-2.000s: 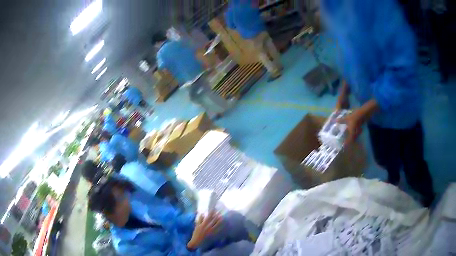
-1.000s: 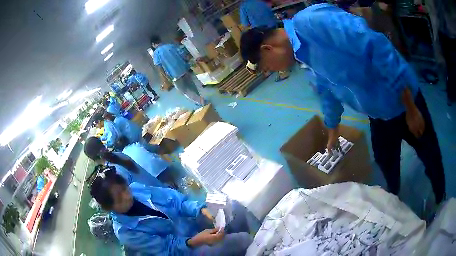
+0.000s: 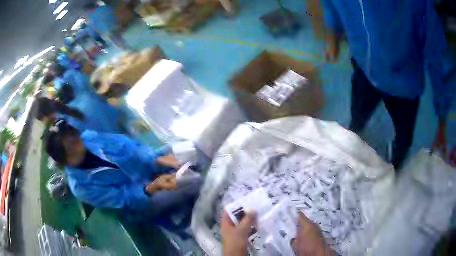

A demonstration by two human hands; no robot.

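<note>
My left hand (image 3: 237,234) and my right hand (image 3: 311,236) are at the bottom centre, over the open woven bulk sack (image 3: 210,192). Both hold white packaging inserts (image 3: 272,217); dark openings show in the piece at my left hand. The inserts are blurred, so I cannot tell how many there are. The sack is full of small white waste slugs (image 3: 320,180).
A seated person in blue (image 3: 112,172) holds a white piece at the left. A tall white pile (image 3: 162,100) is behind. An open brown carton (image 3: 250,85) holds white inserts. A person in blue (image 3: 387,45) stands at the right. Green bench surface (image 3: 112,232) at lower left.
The view has tilted down. My hands and the inserts have come into view over the sack. The standing person is upright, with hands out of the carton.
</note>
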